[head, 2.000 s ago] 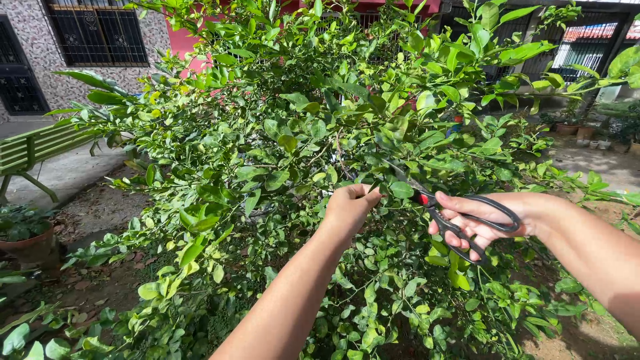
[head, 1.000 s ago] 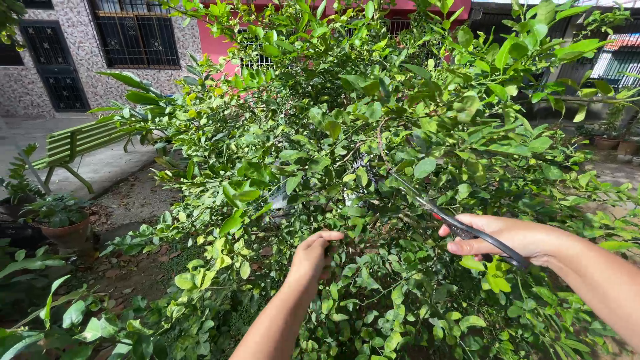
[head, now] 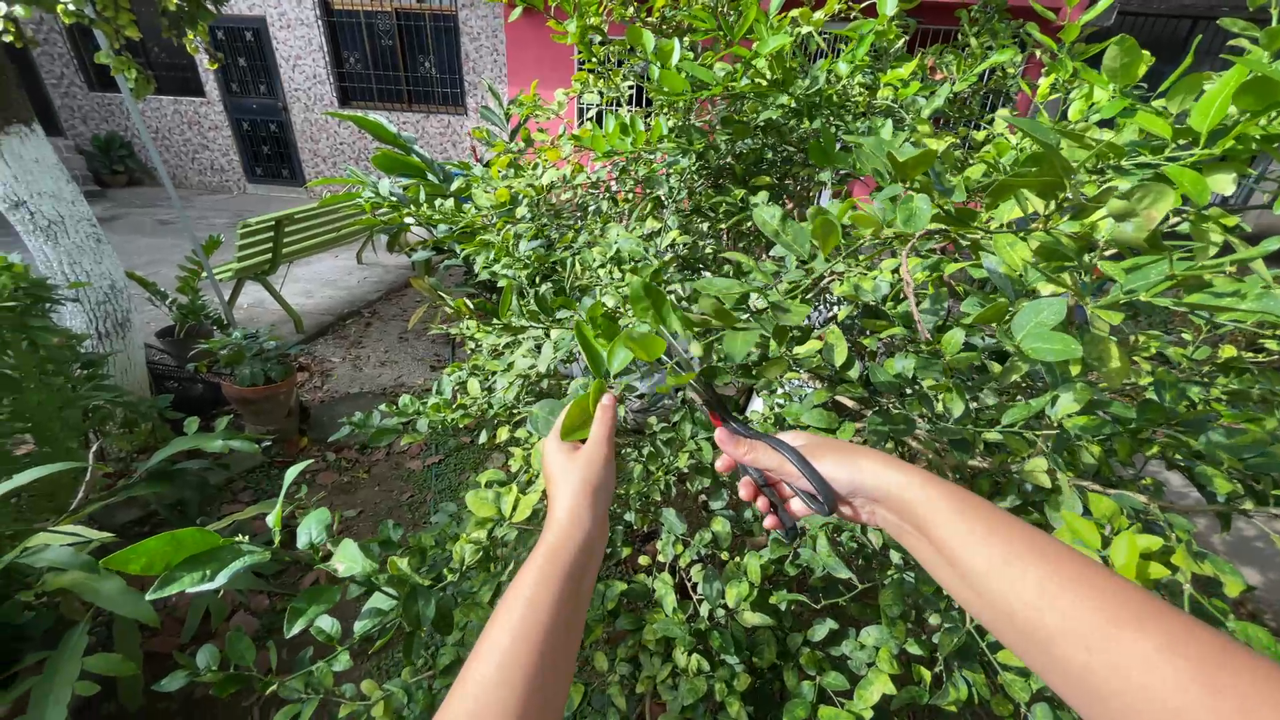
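A dense leafy green shrub (head: 700, 590) fills the middle and right of the head view. My left hand (head: 582, 460) grips a leafy shoot (head: 590, 400) between thumb and fingers at the shrub's near side. In my right hand (head: 800, 480) are scissors (head: 735, 425) with black handles and a red part at the pivot. Their blades point up and left into the leaves, just right of the shoot; leaves partly hide the tips, and how far the blades are apart cannot be told.
A green slatted bench (head: 290, 240) stands at the left on paving. Near it are a potted plant in a clay pot (head: 262, 400) and a white-painted tree trunk (head: 70, 240). Broad-leaved plants (head: 190, 560) grow at the lower left. Behind stands a tiled wall (head: 290, 60).
My left hand has taken hold of a leafy shoot. The scissors have come closer to my left hand. The view has turned left.
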